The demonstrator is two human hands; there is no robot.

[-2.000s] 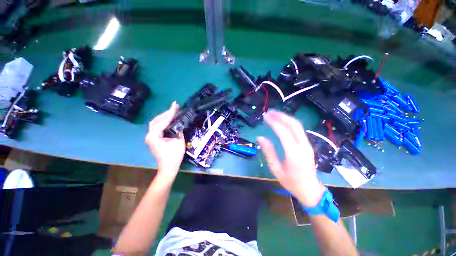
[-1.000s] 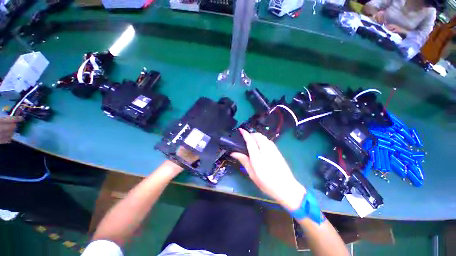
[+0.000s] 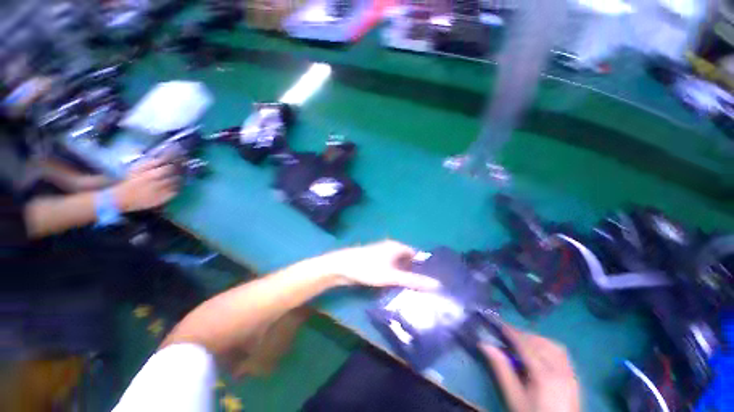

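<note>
A black device body [image 3: 439, 298] with a pale label lies at the bench's front edge, blurred by motion. My left hand [image 3: 382, 264] is on its upper left side, thumb and fingers against the housing. My right hand [image 3: 535, 370] holds its narrow black arm section at the lower right. The underside of the unit is hidden.
Black units [image 3: 322, 189] lie up the bench to the left; more units [image 3: 535, 261] with white ribbon cables lie at right. Blue cylindrical parts [image 3: 719, 370] show at the right edge. A metal upright [image 3: 519, 80] stands behind. Another person's hand [image 3: 146, 185] is at left.
The view has swung left, bringing the neighbouring person's arm into view. My left hand has come from beneath the unit onto its upper left side. My right hand stays at the arm section.
</note>
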